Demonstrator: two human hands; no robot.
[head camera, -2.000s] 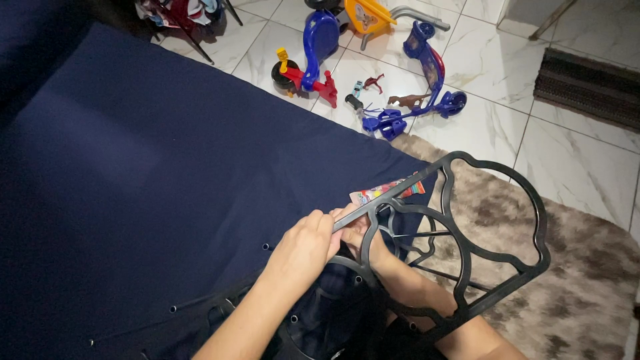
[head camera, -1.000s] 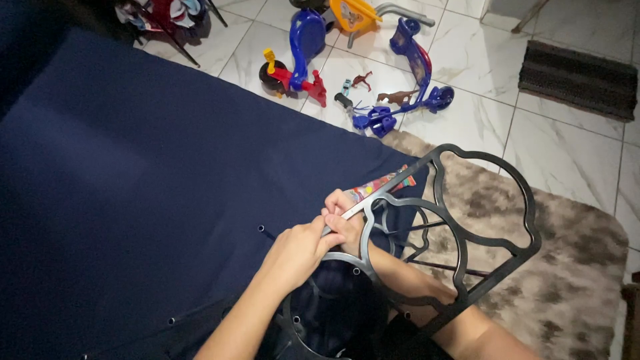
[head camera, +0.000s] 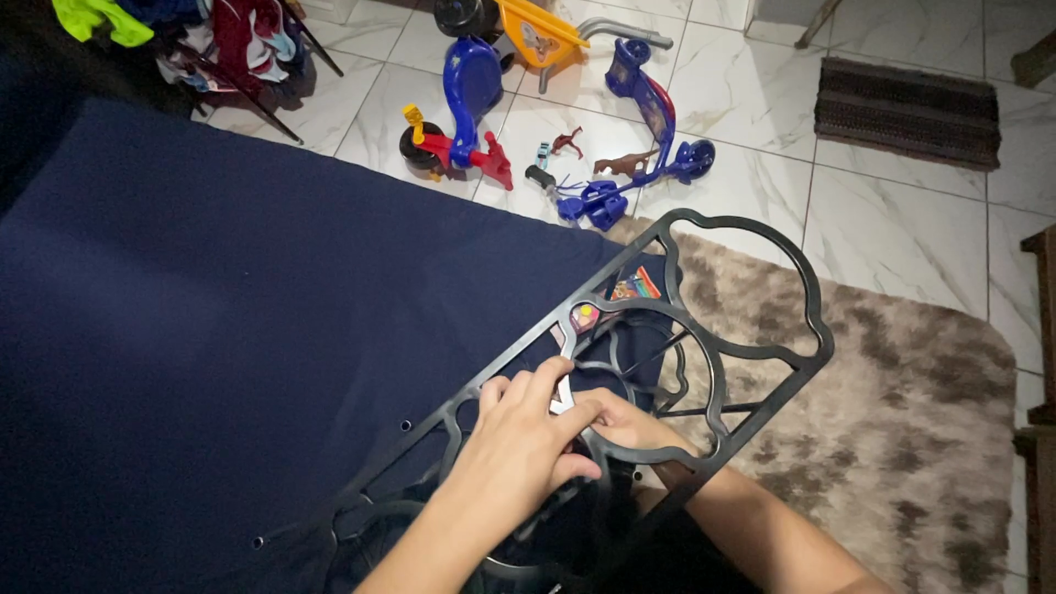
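Observation:
A black plastic frame of curved openwork (head camera: 716, 371), seemingly a rack panel, lies slantwise across the lower middle. My left hand (head camera: 520, 429) rests over its curved inner bars, with thumb and fingers around one bar at the centre. Behind the panel, my right hand (head camera: 623, 417) reaches through from the right, its fingertips partly hidden by the bar and my left hand. Below and behind it more black curved panels and tubes show, dim in shadow. Small colourful packets (head camera: 635, 285) lie on dark blue cloth (head camera: 272, 297) beyond the panel.
A shaggy brown rug (head camera: 899, 396) covers the floor at right. Toward the top stand a blue ride-on toy (head camera: 472, 82) and a blue toy scooter (head camera: 652, 107), with small toy figures (head camera: 567, 142) between. A dark woven mat (head camera: 907, 111) lies upper right; clothes (head camera: 247, 41) sit upper left.
My left hand has moved from the panel's outer edge bar to a curved inner bar. My right hand has moved down from that edge too and is now behind the inner bars.

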